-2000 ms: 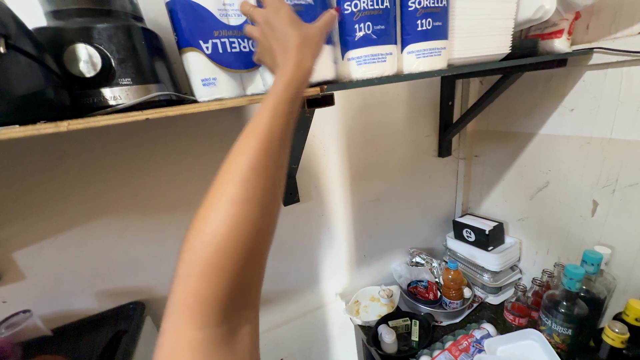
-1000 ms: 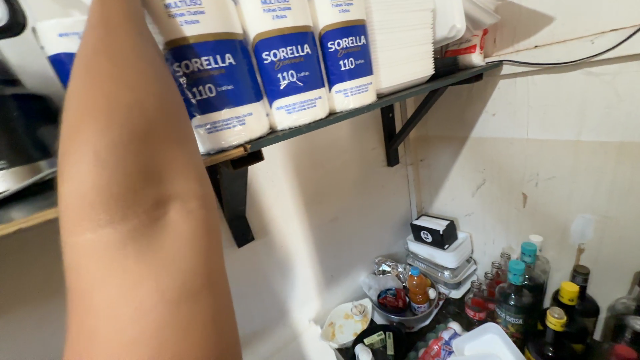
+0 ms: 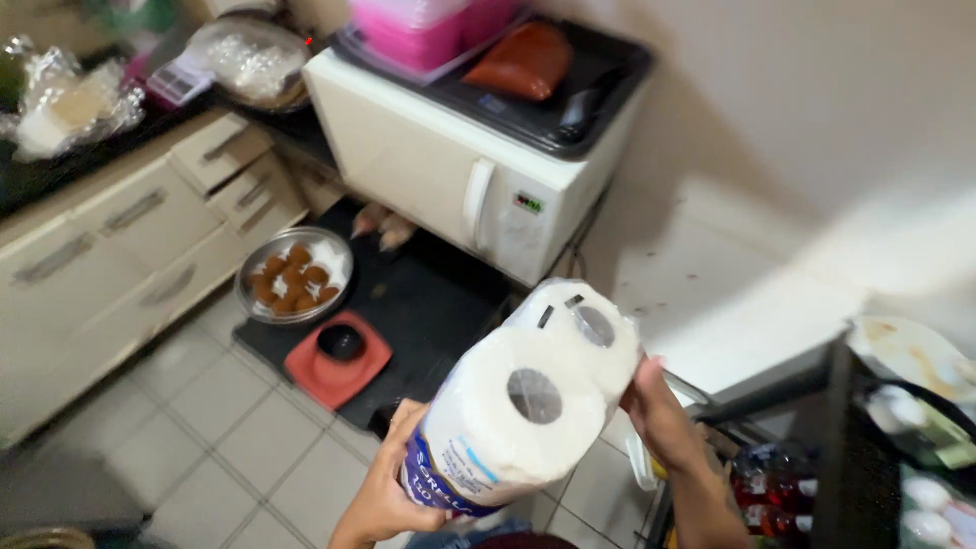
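Observation:
A plastic-wrapped two-roll pack of Sorella paper towels [image 3: 488, 427] is held between my two hands, with the roll ends and their cardboard-core holes facing up. My left hand [image 3: 393, 484] grips the near roll at its lower left, over the blue printed wrap. On the far roll's right side, my right hand [image 3: 667, 419] presses with its thumb up along the edge; its other fingers are partly hidden behind the pack.
Beyond the pack stands a white microwave [image 3: 450, 168] with a black tray [image 3: 610, 99] on top. Below it, a dark surface holds a bowl of brown balls [image 3: 296, 276] and a red square dish [image 3: 335, 362]. A dark shelf [image 3: 835, 427] with bottles stands right.
The view has swung from the wall shelf down to the microwave and floor. An arm was raised at the shelf's paper towel packs; now both my hands hold one pack low in front.

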